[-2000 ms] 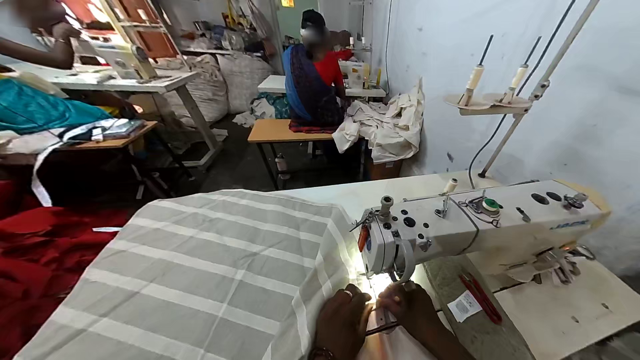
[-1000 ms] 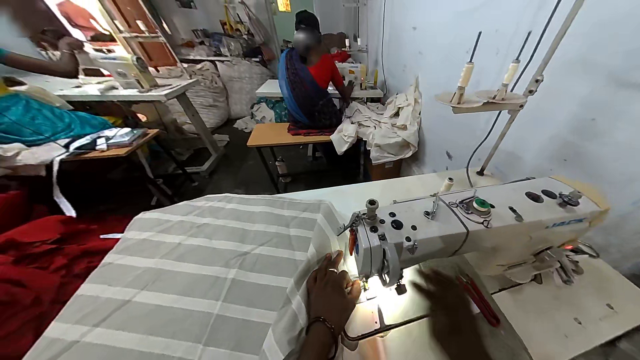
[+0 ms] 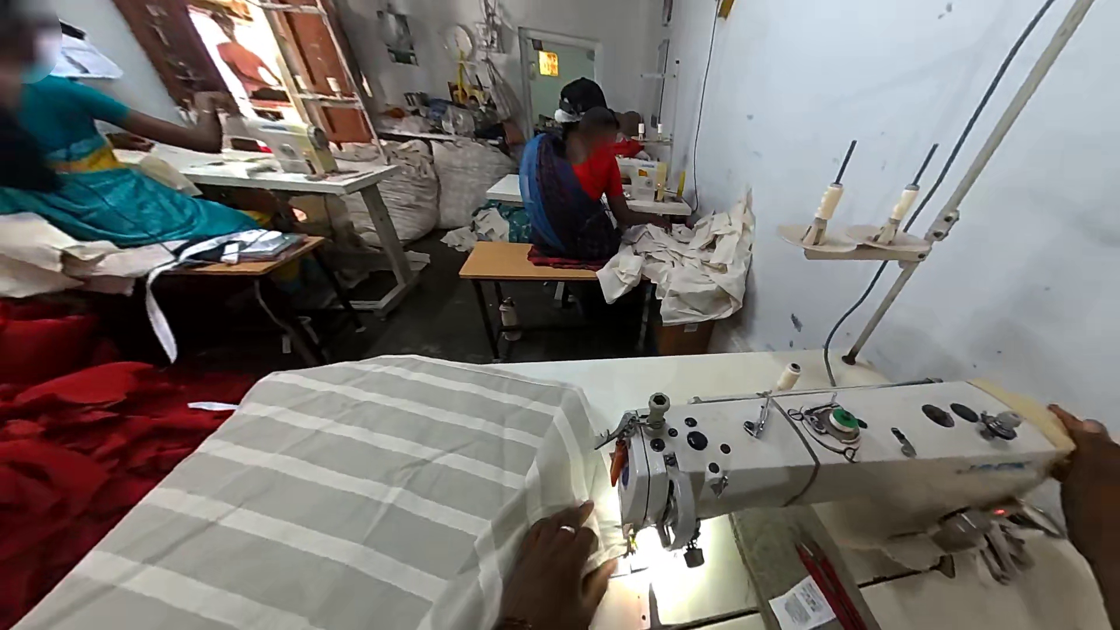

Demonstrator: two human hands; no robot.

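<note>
Grey fabric with white stripes (image 3: pixel 350 472) spreads over the left of the sewing table, its right edge at the lit needle area of a white industrial sewing machine (image 3: pixel 857 464). My left hand (image 3: pixel 560 560), with a ring, presses on that edge just left of the presser foot; whether its fingers pinch the cloth cannot be told. At the far right my right hand (image 3: pixel 1085 446) rests against the handwheel end of the machine, its fingers partly hidden behind it. Red-handled thread snips or tweezers (image 3: pixel 827 582) and a small white label (image 3: pixel 802 604) lie below the machine arm.
A thread stand with two cones (image 3: pixel 857 241) rises behind the machine near the wall. Red cloth (image 3: pixel 96 464) is heaped at the left. Ahead, a seated person (image 3: pixel 577 184) works beside a wooden bench (image 3: pixel 516 262) and cream cloth (image 3: pixel 691 262). Another person (image 3: pixel 105 175) sits at the left.
My right hand has moved from beside the needle area, across to the right, onto the machine's handwheel end. My left hand remains on the striped fabric near the needle.
</note>
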